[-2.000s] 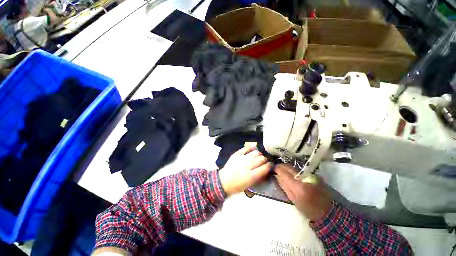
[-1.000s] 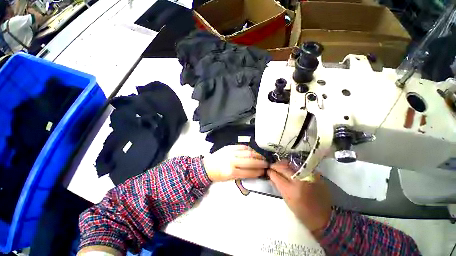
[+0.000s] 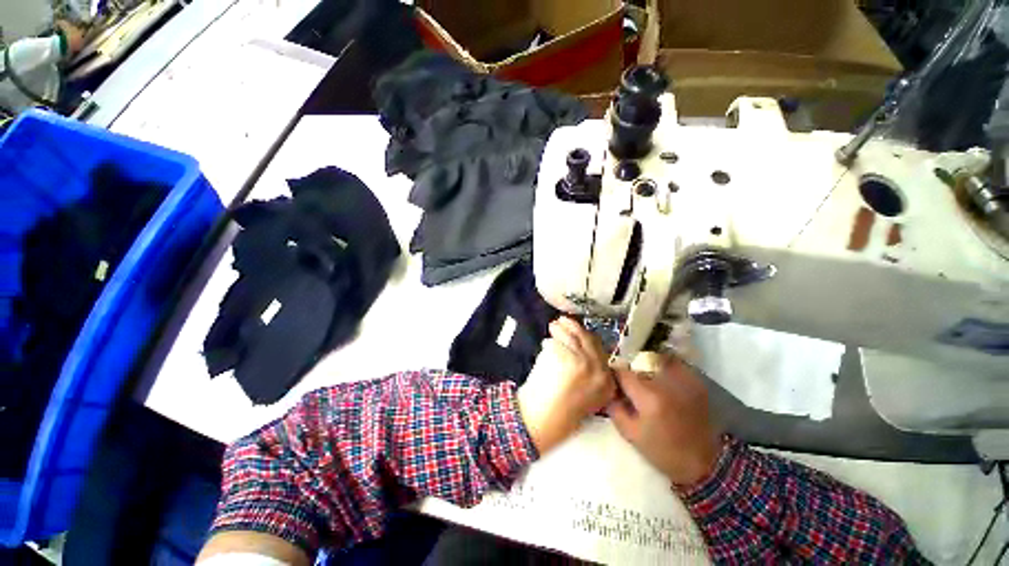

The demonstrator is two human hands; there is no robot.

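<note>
A black cloth piece [image 3: 487,338] with a pale tag lies on the white table, its right end running under the left end of the cream-white sewing machine [image 3: 763,210]. My left hand [image 3: 570,381] holds the cloth's near edge just below the needle area. My right hand [image 3: 667,415] is against it, fingertips meeting at the cloth edge. The fingertips and the presser foot are partly hidden by the hands and machine head. What the right fingertips pinch is too small to see clearly, but they close on the cloth edge.
Dark grey cloth pieces [image 3: 476,182] lie behind the black piece. A stack of black pieces [image 3: 299,282] lies left of them. A blue crate [image 3: 138,304] with black pieces stands at far left. Cardboard boxes [image 3: 763,83] stand behind the machine. A white cloth [image 3: 769,370] lies under the arm.
The view has shifted, so the machine sits further left and higher. The black piece has turned, its tag now slanting steeply. My left hand has rotated with it, its fingers pointing more toward the needle area.
</note>
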